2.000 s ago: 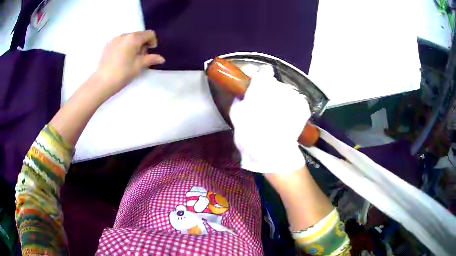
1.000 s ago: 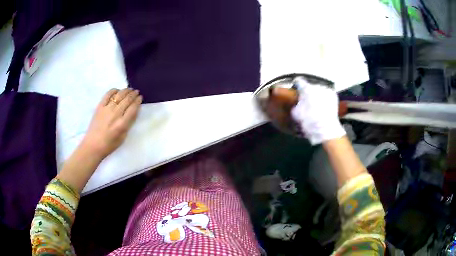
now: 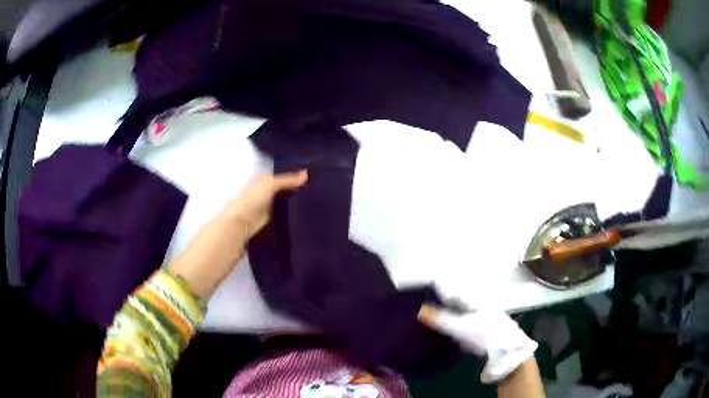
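Note:
A dark purple garment piece (image 3: 315, 210) lies across the white table cover (image 3: 412, 202), bunched and hanging over the front edge. My bare left hand (image 3: 268, 200) grips its left side, with the fingers partly hidden by the cloth. My gloved right hand (image 3: 476, 333) is at its lower right end near the table's front edge, blurred, with cloth at the fingertips. The steam iron (image 3: 571, 247) stands apart on the table's right corner, its orange-brown handle free and the whitish hose trailing right.
More purple cloth (image 3: 350, 62) covers the far side, and another piece (image 3: 97, 225) hangs over the left. A greyish block (image 3: 561, 66), a yellow strip (image 3: 556, 126) and bright green fabric (image 3: 639, 85) are at the far right.
My right hand has let go of the iron, which now stands at the table's right corner. Both hands are now on a purple piece, drawn in towards me. The view has shifted.

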